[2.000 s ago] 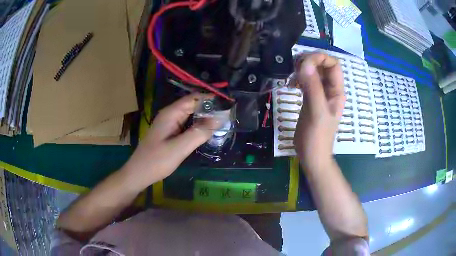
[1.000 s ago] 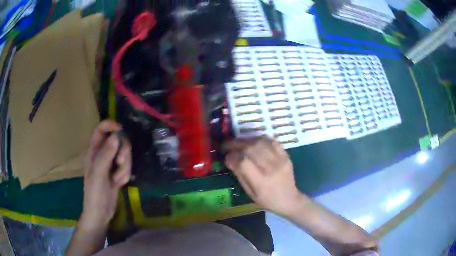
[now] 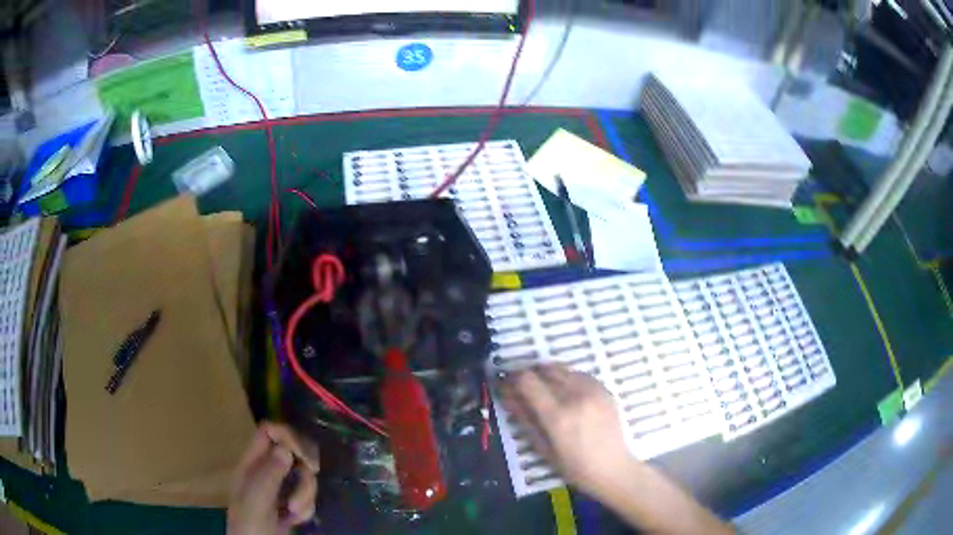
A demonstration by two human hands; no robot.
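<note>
The black test fixture [image 3: 428, 261] stands in the centre, with its red toggle clamp handle [image 3: 413, 439] lowered toward me and a looped red wire [image 3: 303, 361] on its left. A clear nest block [image 3: 373, 460] shows beside the handle. My left hand [image 3: 274, 481] is left of the fixture's front, fingers curled around a small dark item, mostly hidden. My right hand [image 3: 564, 418] is blurred, over the left edge of the module tray [image 3: 617, 345], right of the fixture; whether it holds anything cannot be told.
Brown cardboard sheets [image 3: 157, 418] with a dark ridged strip [image 3: 133, 352] lie left. Another tray [image 3: 449, 172] lies behind the fixture, notes [image 3: 587, 167] and stacked trays [image 3: 726, 141] at the back right. A clear plastic box [image 3: 204, 170] and the monitor's lower edge [image 3: 387, 23] are behind.
The view has tilted up, showing the monitor. Since two seconds ago the red handle has come down over the fixture's front, and my left hand has left the nest. My right hand is now over the tray's edge.
</note>
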